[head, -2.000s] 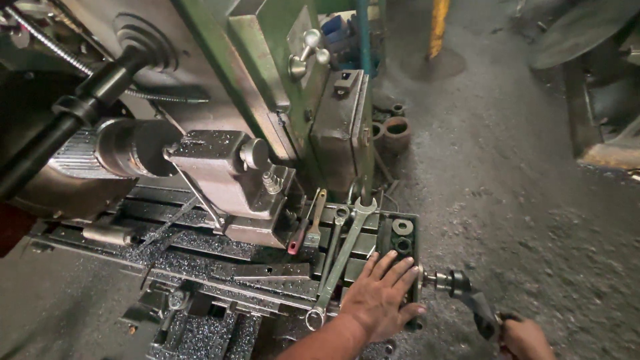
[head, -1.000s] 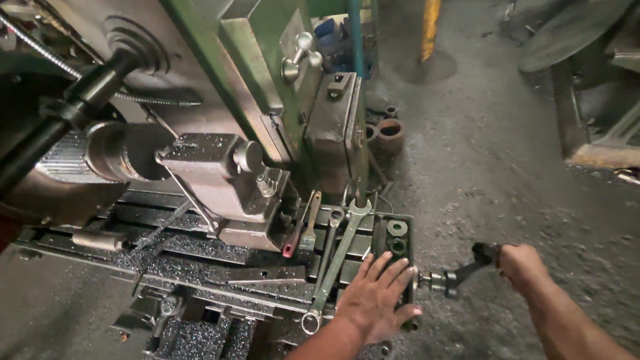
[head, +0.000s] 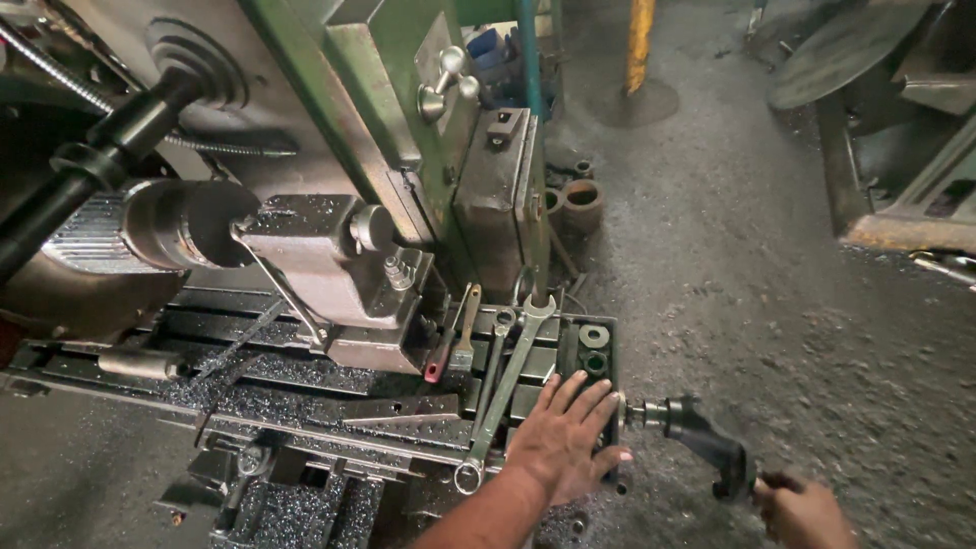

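Observation:
My left hand (head: 568,438) lies flat with fingers spread on the right end of the milling machine's table (head: 427,438). Beside its fingertips are a metal washer (head: 593,336) and a dark nut (head: 594,362). At the lower right, my right hand (head: 804,509), slightly blurred, grips the handle end of the crank (head: 709,442) on the table's end. Left of my left hand lie a large combination wrench (head: 509,381), a second wrench (head: 492,366), a brush (head: 466,335) and a red-handled tool (head: 441,354). A tailstock (head: 305,267) stands beside a ridged cylindrical workpiece (head: 84,236).
Metal chips cover much of the table around a flat steel bar (head: 404,409). A dark arbor (head: 114,141) crosses the upper left. Pipe pieces (head: 582,204) stand on the floor behind the table; a yellow post (head: 639,46) rises farther back. Machinery (head: 907,225) stands at the right.
The crank has turned: its handle end and my right hand were higher one second ago and are lower now. My left hand has stayed on the table's end.

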